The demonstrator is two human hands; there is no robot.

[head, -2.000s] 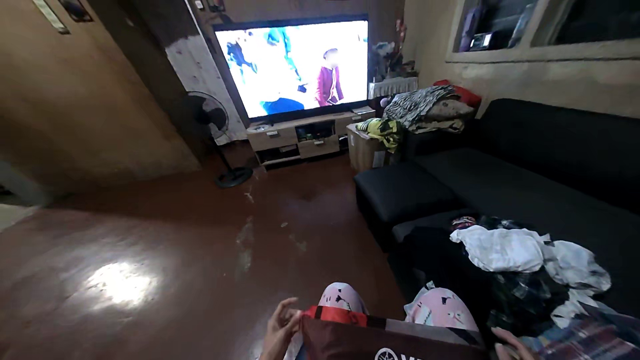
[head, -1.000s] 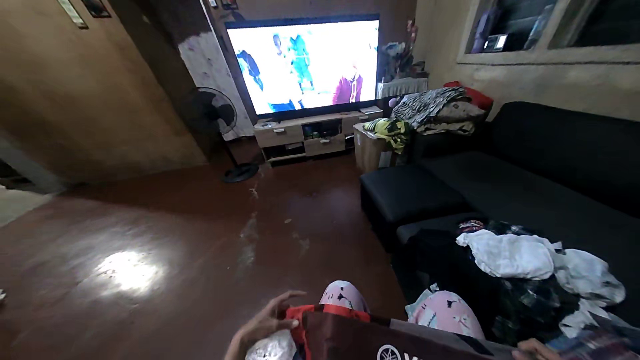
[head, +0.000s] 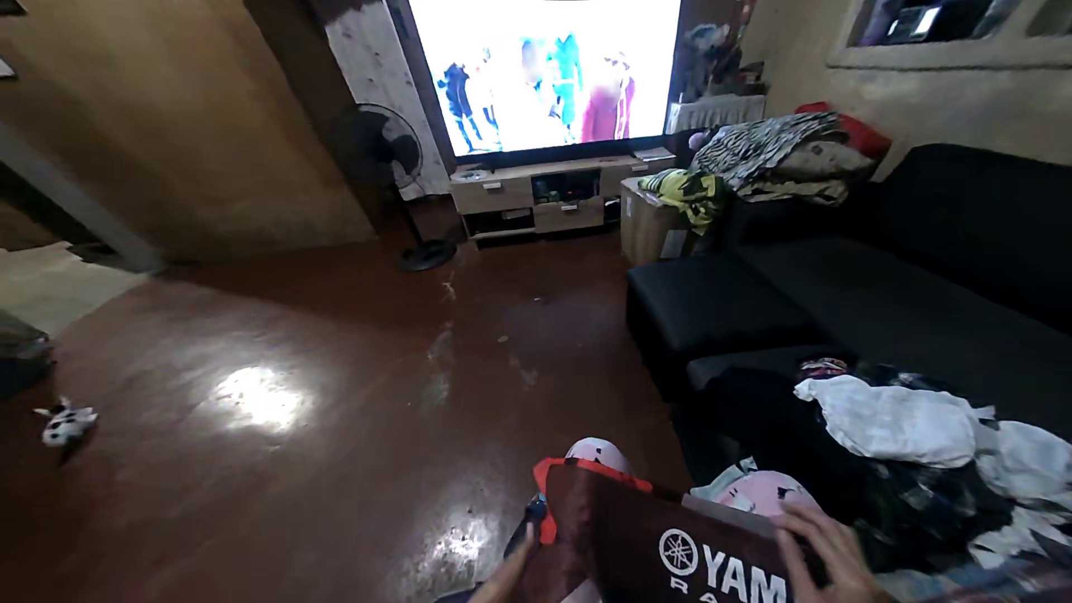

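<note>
A dark maroon fabric bag (head: 636, 519) with red trim and a printed Yamaha logo lies across the person's lap, over knees in pink patterned cloth (head: 766, 492). My left hand (head: 507, 574) is at the bag's left side, low in the frame, mostly cut off and partly hidden; its grip is unclear. My right hand (head: 825, 548) rests on the bag's upper right edge, fingers bent over it; whether it grips the fabric cannot be told. Beside the right knee, white cloths (head: 900, 419) lie on a dark heap on the sofa.
A black sofa (head: 921, 276) runs along the right. Ahead stand a lit television (head: 544, 75) on a wooden cabinet (head: 494, 197), a pedestal fan (head: 385, 155) and a cardboard box (head: 649, 226) with clothes. A small black-and-white object (head: 67, 423) lies on the red floor at left.
My left hand, earlier raised with spread fingers at the bag's red edge, is now lower. My right hand has come up onto the bag's upper edge.
</note>
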